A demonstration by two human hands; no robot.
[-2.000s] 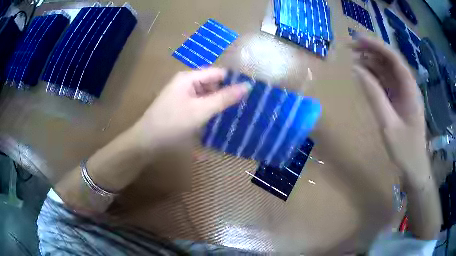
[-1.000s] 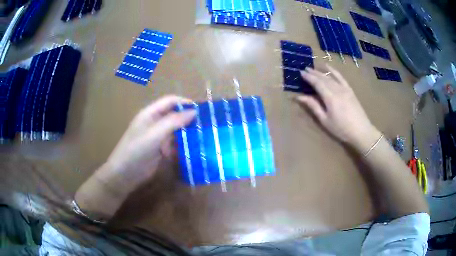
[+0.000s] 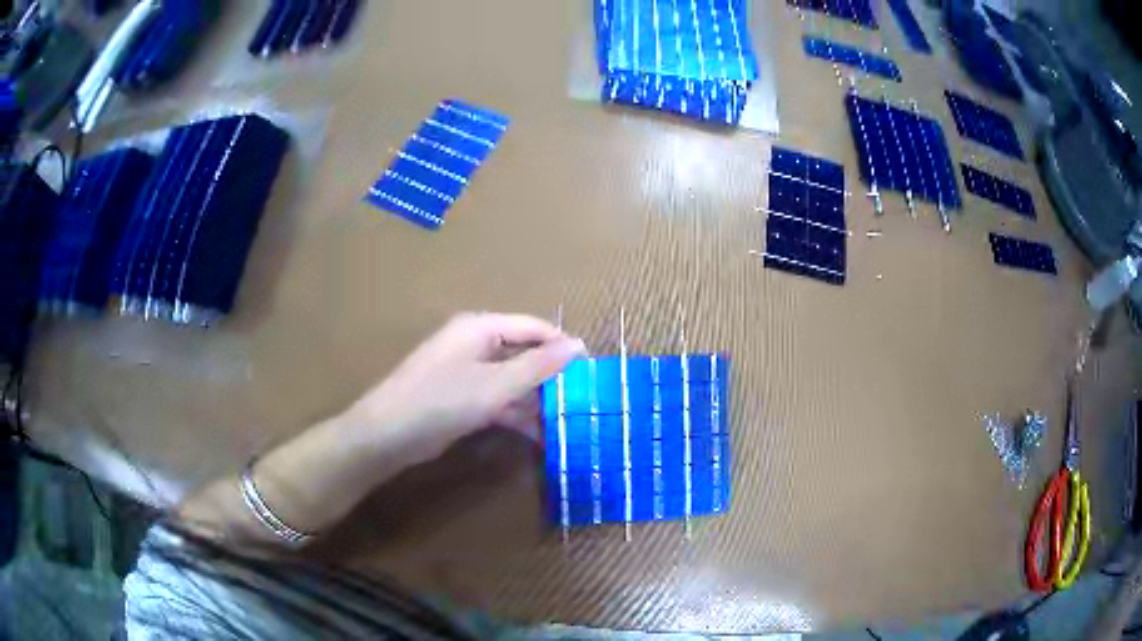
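Observation:
My left hand [image 3: 482, 376] pinches a bright blue cell string [image 3: 639, 438] at its upper left corner, low in the middle of the view. Pale ribbon tails stick out past its far and near edges. Whether the string touches the table cannot be told. My right hand is not in view. A dark solar cell piece [image 3: 807, 214] with thin ribbons lies flat to the right, beyond the string. A blue cell piece [image 3: 440, 164] lies flat at the left of centre.
Stacks of tabbed cells [image 3: 194, 213] stand at left. A pile of bright blue cells [image 3: 676, 56] lies at the far side. Another cell string [image 3: 902, 150] and narrow cell strips [image 3: 999, 190] lie at right. Red-and-yellow-handled scissors [image 3: 1061, 526] lie near right beside silvery scraps [image 3: 1016, 443].
My left hand has moved right and lower in the view with the cell string. My right hand has let go of the dark cell piece and left the view.

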